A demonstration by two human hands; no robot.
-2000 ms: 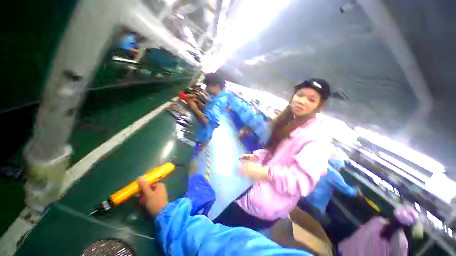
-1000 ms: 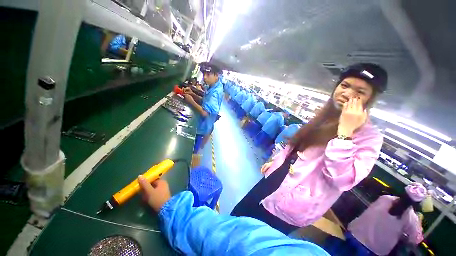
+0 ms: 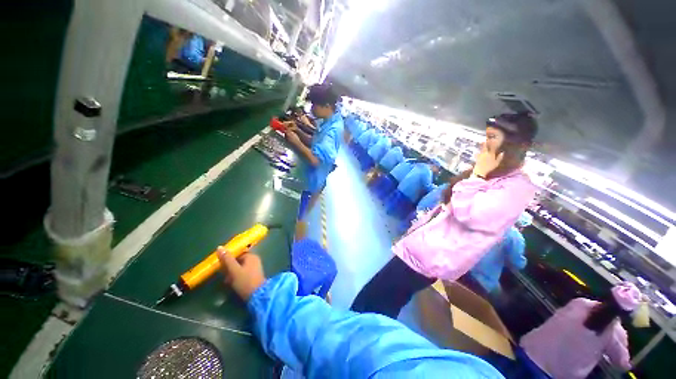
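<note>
A yellow-orange electric screwdriver (image 3: pixel 206 269) lies slanted over the glossy green bench top, its dark tip pointing to the lower left and its cord end to the upper right. My right hand (image 3: pixel 243 274), bare and in a blue sleeve, has its fingers on the near side of the barrel; the fingertips are partly hidden. A round tray (image 3: pixel 180 361) of glittering screws sits nearer me, cut off by the bottom edge. My left hand is out of the picture.
A pale upright post (image 3: pixel 87 170) and white edge strip (image 3: pixel 174 203) border the green conveyor (image 3: pixel 144 170), which bears dark units. A worker (image 3: pixel 322 144) in blue sits further along the bench. A person in pink (image 3: pixel 474 215) stands right of a blue stool (image 3: pixel 313 265). An open carton (image 3: pixel 474 318) is behind.
The view has swung and shifted, so bench things appear further right. My right hand stays at the screwdriver. The standing person in pink has raised a hand to the face and turned sideways.
</note>
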